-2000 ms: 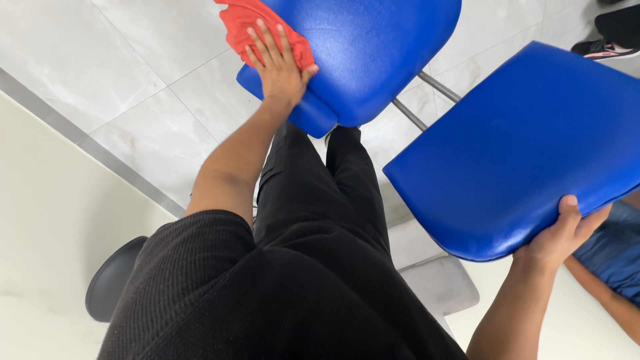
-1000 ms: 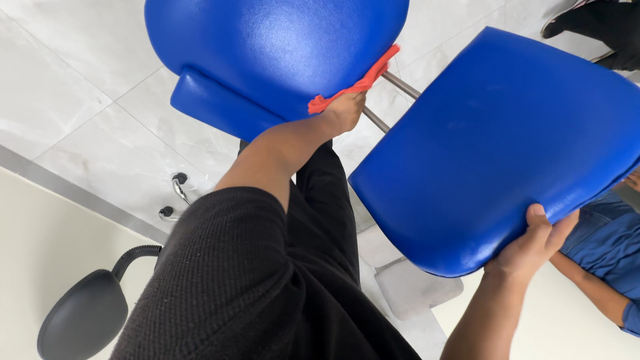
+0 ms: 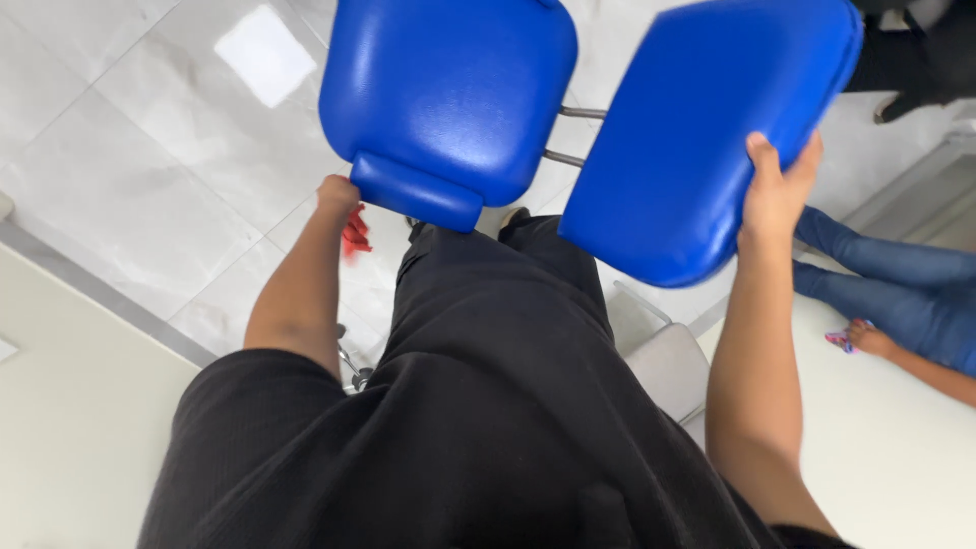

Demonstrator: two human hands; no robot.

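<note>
A blue padded chair seat (image 3: 450, 91) with a small padded armrest (image 3: 415, 192) along its near edge lies before my legs. Two metal bars (image 3: 573, 136) join it to the blue padded backrest (image 3: 686, 145) on the right. My right hand (image 3: 778, 187) grips the backrest's outer edge, thumb on its face. At the left end of the armrest is my left hand (image 3: 338, 194), fingers curled round a red cloth (image 3: 356, 235) that hangs below it; the fingers are partly hidden.
A grey chair (image 3: 671, 366) stands by the wall to the right of my legs. Beyond it is a person in blue jeans (image 3: 884, 263), a patterned thing in one hand. Another person's dark shoe (image 3: 896, 107) shows at upper right. Tiled floor (image 3: 152, 198) lies left.
My left hand has moved with the red cloth from the seat's edge beside the bars to the armrest's left end. My right hand stays on the backrest. The view has shifted.
</note>
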